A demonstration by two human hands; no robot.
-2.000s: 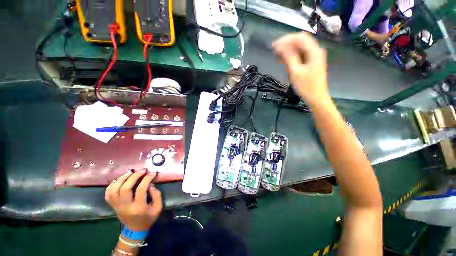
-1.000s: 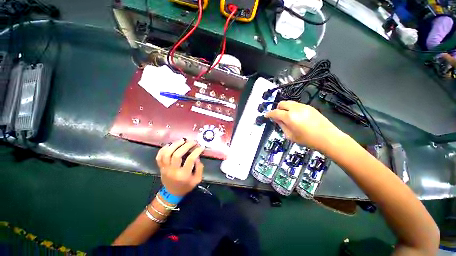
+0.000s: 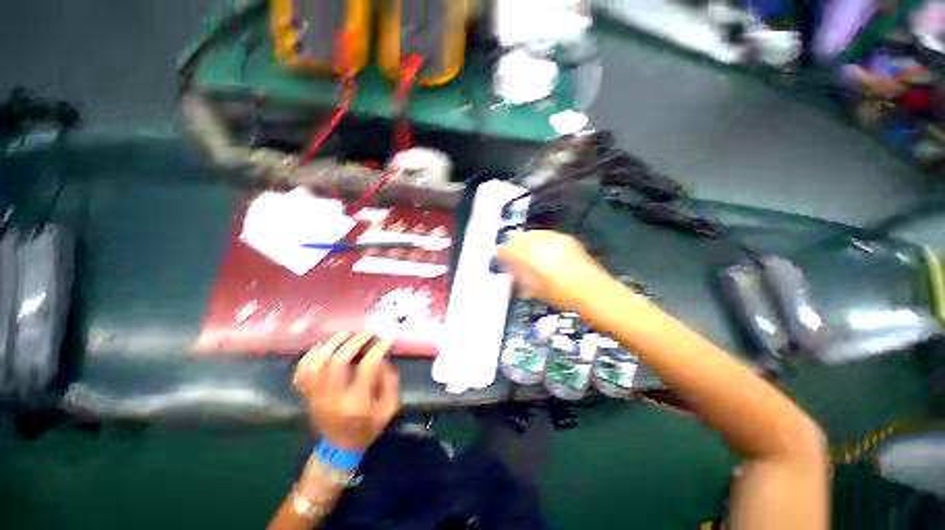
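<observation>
The dark red tester panel (image 3: 280, 311) lies in front of me, blurred. My left hand (image 3: 347, 383) rests at its lower right edge, just below the rotary knob area; its fingertips are on or near the panel edge. The white power strip (image 3: 474, 331) stands right of the panel. My right hand (image 3: 539, 264) is at the strip's upper part, fingers bent over the plugs; whether it grips a plug is blurred. Three open units with circuit boards (image 3: 567, 371) lie in a row right of the strip, partly under my right forearm.
A blue pen (image 3: 330, 246) lies on a white paper slip (image 3: 295, 223). Two yellow-framed multimeters (image 3: 423, 36) with red leads stand on the green shelf (image 3: 249, 93). Grey units lie at left (image 3: 33, 311) and right (image 3: 793, 295). Black cords (image 3: 642, 186) are bundled behind.
My right hand has come down from above the cords to the power strip and stays there. My left hand remains at the panel's edge. The camera view has shifted.
</observation>
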